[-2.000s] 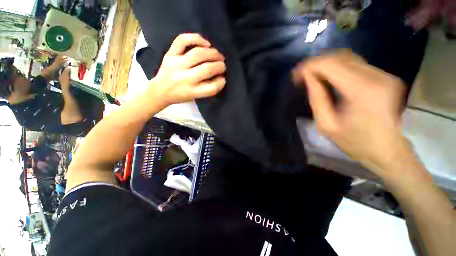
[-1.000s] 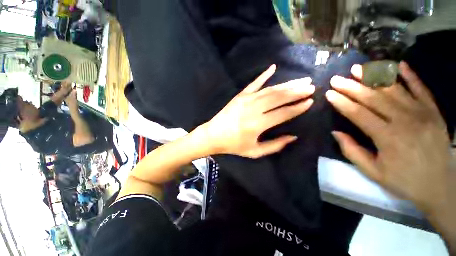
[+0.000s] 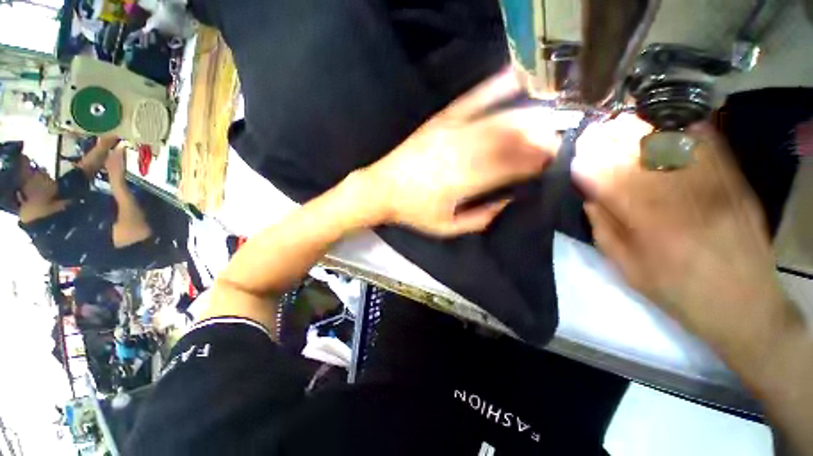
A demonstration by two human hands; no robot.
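The black garment [image 3: 330, 98] lies over the white table, and one corner hangs over the front edge. My left hand [image 3: 472, 160] is on the cloth, with its blurred fingertips near the needle area. My right hand [image 3: 677, 205], also blurred, is opposite. A ridge of cloth is pinched up between the fingertips of both hands. The sewing machine head [image 3: 615, 44] is above my hands, with a round tension knob [image 3: 673, 98] beside the bright needle area. The presser foot and needle are hidden by glare and fingers.
The white table [image 3: 615, 303] has a worn front edge. A dark slatted basket [image 3: 357, 329] with white pieces is below it. At the left, a person [image 3: 80, 205] in black works at a pale machine with a green wheel [image 3: 96, 109].
Both hands came together at the needle area; the left moved there from the cloth's left part. The flat-lying fingers have bunched the cloth, and its lower corner has drawn up, baring the table edge.
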